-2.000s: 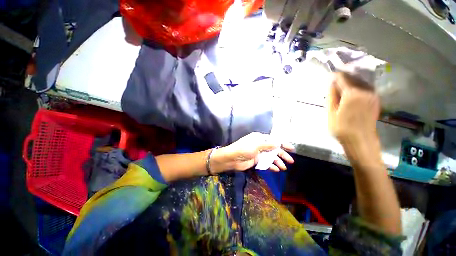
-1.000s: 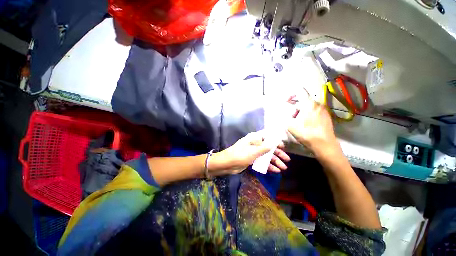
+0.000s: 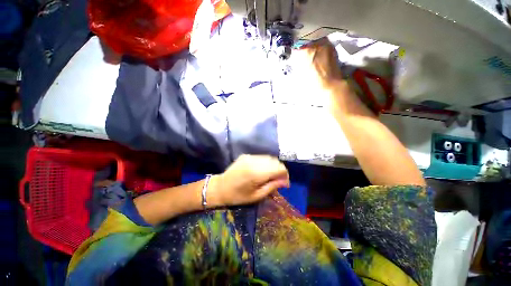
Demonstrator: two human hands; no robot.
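My left hand [image 3: 253,177] is above my lap at the table's front edge, back of the hand up and fingers curled. No white piece shows in it; what is inside the fingers is hidden. My right hand [image 3: 324,62] reaches under the sewing machine arm, close to the needle area, blurred and partly washed out by glare. I cannot tell if it holds anything. The grey fabric panel [image 3: 140,109] lies on the table left of the needle, with a small dark rectangular patch [image 3: 204,95] and a dark cross-like mark [image 3: 225,95].
The sewing machine [image 3: 448,67] spans the upper right, with red scissor handles [image 3: 374,89] under its arm. A red plastic bag [image 3: 148,28] sits at the back left. A red basket [image 3: 59,195] with dark cloth is at my left. A teal panel [image 3: 455,156] is at the right front.
My right hand has left my left hand and moved up and away under the machine arm. My left hand has curled over, and the white piece is no longer visible. The view has shifted.
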